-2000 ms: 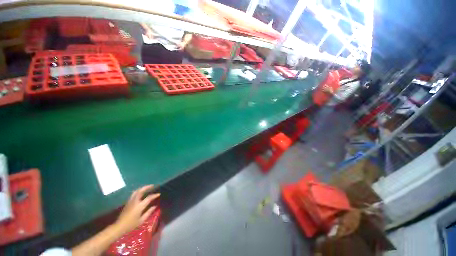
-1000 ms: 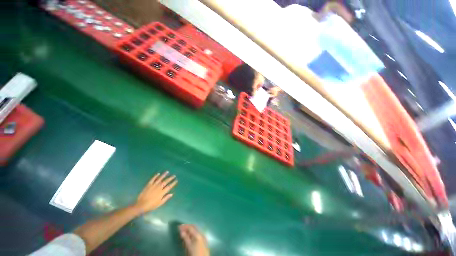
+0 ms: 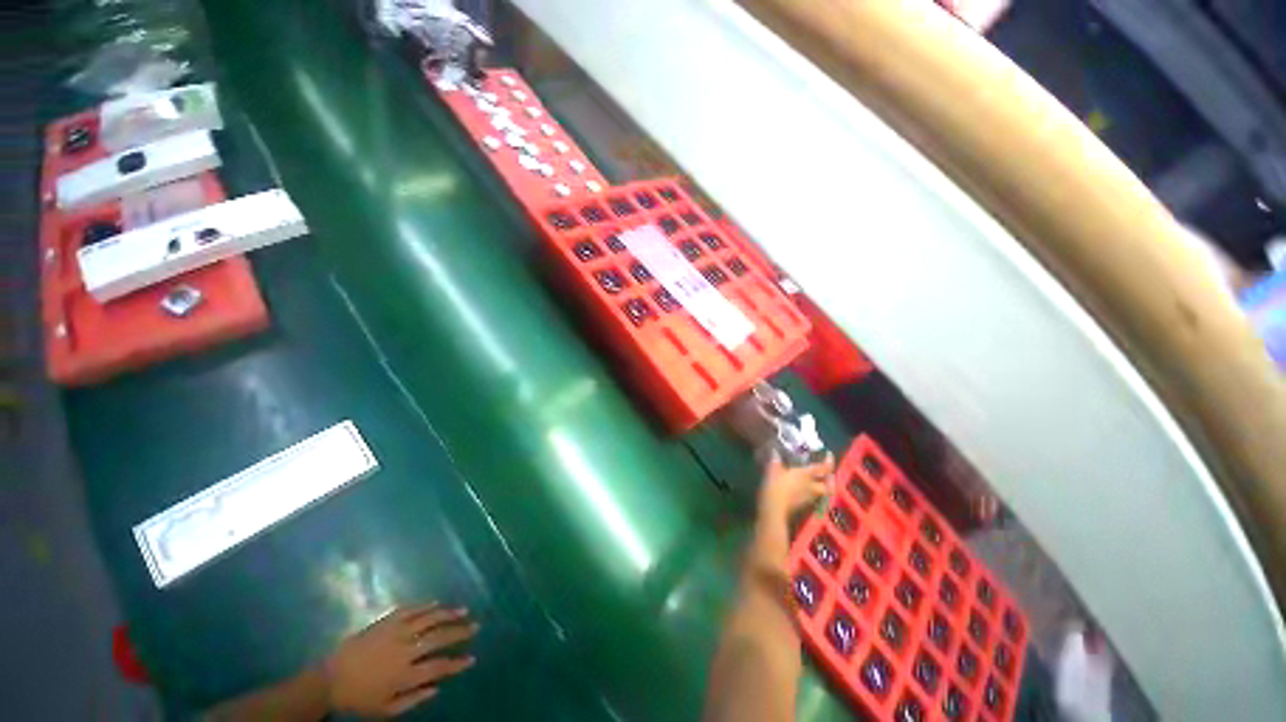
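My left hand [image 3: 402, 660] lies on the green bench at the lower left, palm down, fingers apart and empty. My right hand [image 3: 794, 487] reaches to small clear, shiny items [image 3: 793, 427] between two red cell trays; its fingers touch or overlap them, and whether it grips one is unclear. The nearer cell tray [image 3: 910, 592] holds dark round parts in its pockets. The other cell tray [image 3: 677, 303] has dark parts and a pale printed strip on top. A long white box [image 3: 257, 501] lies blank side up beyond my left hand, apart from it.
At the upper left, a shallow red tray [image 3: 141, 346] holds white watch boxes [image 3: 195, 243] and a small watch body [image 3: 181, 299]. A red tray with small white pieces [image 3: 522, 134] stands at the back, by clear plastic [image 3: 430, 26]. A raised shelf [image 3: 931, 268] crosses the right side.
The view has turned left towards the bench. My right hand has moved from the lower bench to the shiny items between the cell trays. My left hand stays low over the bench, fingers spread.
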